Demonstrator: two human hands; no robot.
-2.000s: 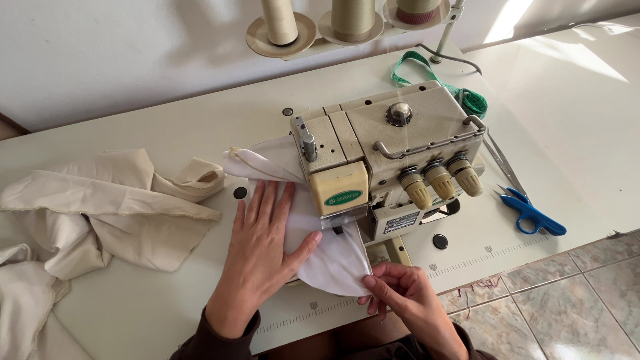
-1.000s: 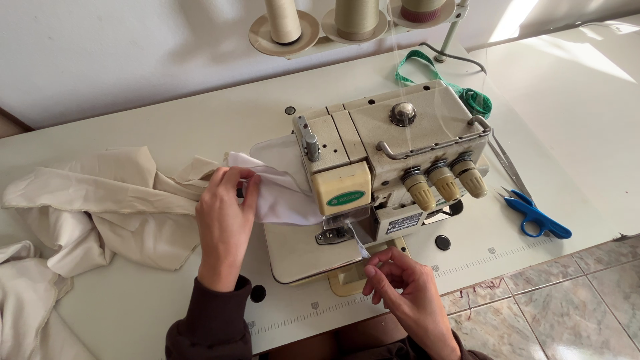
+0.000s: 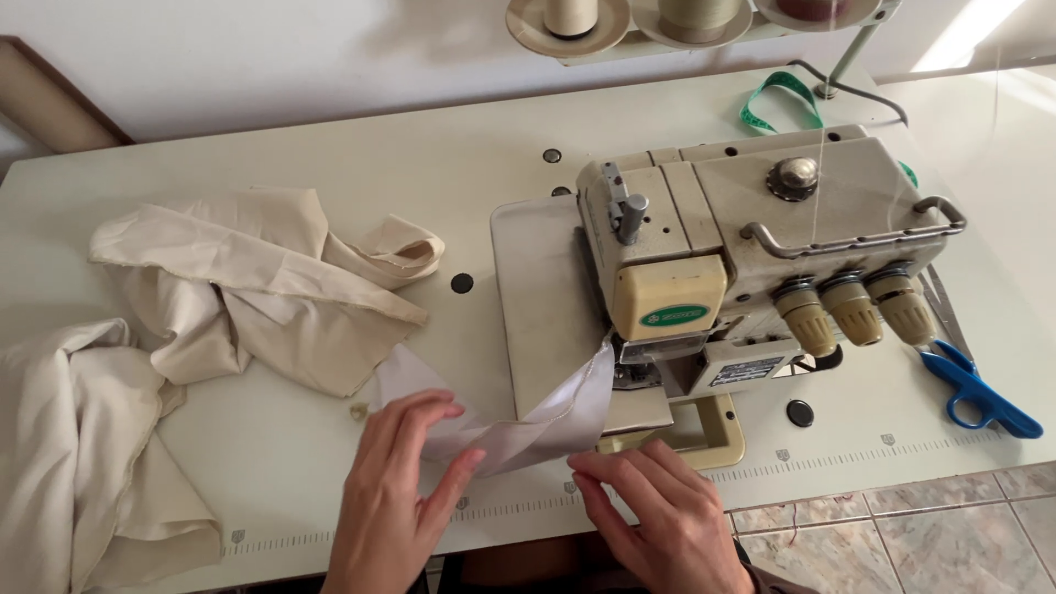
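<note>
A strip of white fabric [image 3: 536,433] curves from the needle area of the overlock sewing machine [image 3: 767,206] toward the left, with a stitched seam along its edge. My left hand [image 3: 404,487] is at the fabric's left part, thumb and fingers apart; whether it grips the cloth cannot be told. My right hand [image 3: 660,511] is near the lower edge of the strip, thumb and index finger close together; whether cloth is between them is unclear. Beige fabric pieces [image 3: 247,280] lie crumpled left of the machine.
Blue-handled thread snips [image 3: 978,396] and metal tweezers [image 3: 949,318] lie right of the machine. A green measuring tape [image 3: 780,99] is behind it. Thread cones [image 3: 571,16] stand on a rack at the back. The table's front edge carries a printed ruler scale [image 3: 528,507].
The white fabric has come forward in front of the machine's plate. My left hand has moved toward the table's front edge, and its fingers have spread from the cloth.
</note>
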